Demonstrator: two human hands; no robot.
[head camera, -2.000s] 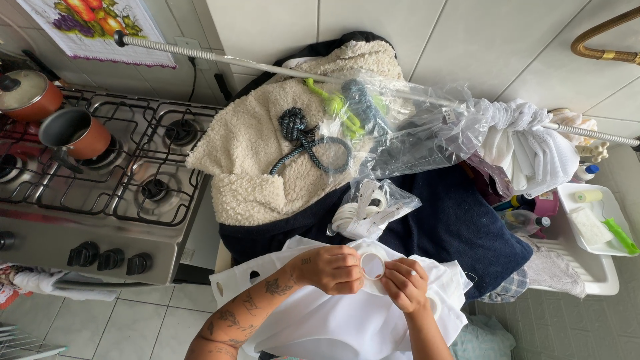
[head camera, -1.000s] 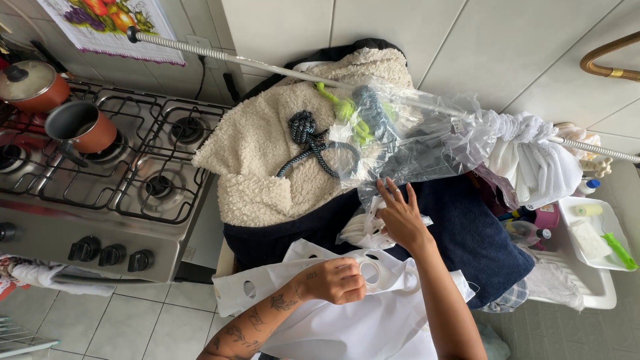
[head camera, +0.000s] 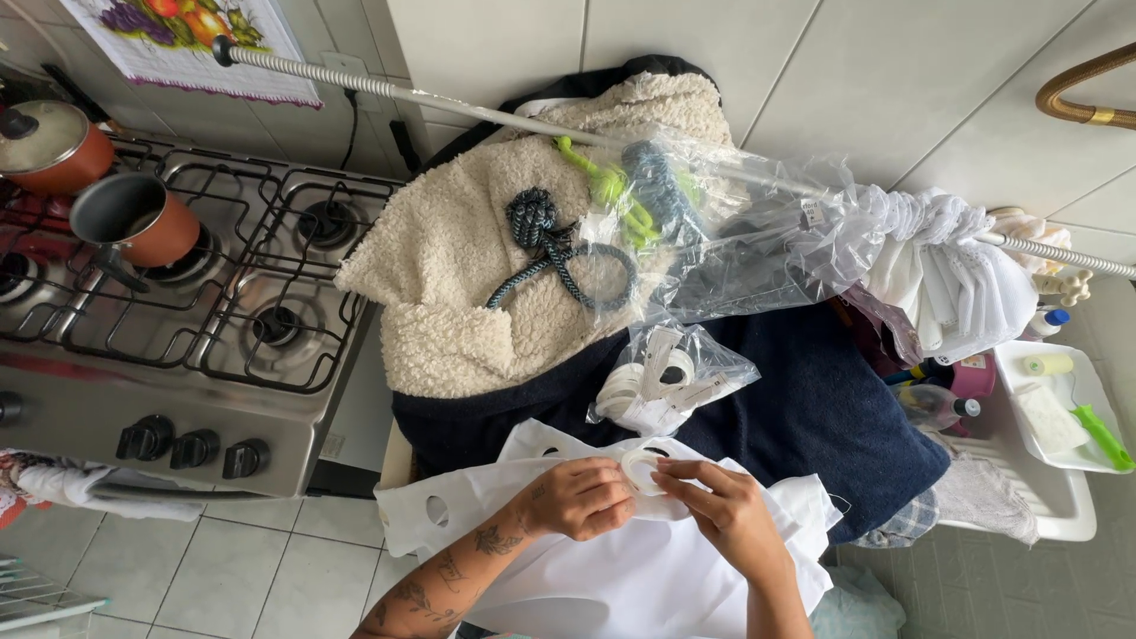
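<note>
White curtain fabric (head camera: 568, 568) with round holes along its top edge lies spread in front of me. My left hand (head camera: 586, 499) pinches the fabric at the left of a white plastic eyelet ring (head camera: 641, 469). On that ring's right side, my right hand (head camera: 710, 497) holds the rim between thumb and fingers. Just beyond, a clear plastic bag of white eyelet rings (head camera: 670, 377) rests on navy fleece cloth (head camera: 790, 408). Behind it lie a cream fleece (head camera: 444, 266), a dark rope with a knot (head camera: 532, 220) and a clear bag with a green rope toy (head camera: 612, 186).
A gas stove (head camera: 240, 399) with an orange saucepan (head camera: 133, 222) and a lidded pot (head camera: 53, 146) stands left. A curtain rod (head camera: 426, 98) bearing gathered white fabric (head camera: 950, 275) crosses above the fleece. A white tray (head camera: 1065, 355) with a green-handled roller sits right.
My right hand has come back from the bag of rings to the fabric's edge, where both hands now hold a ring. The bag of rings is uncovered again.
</note>
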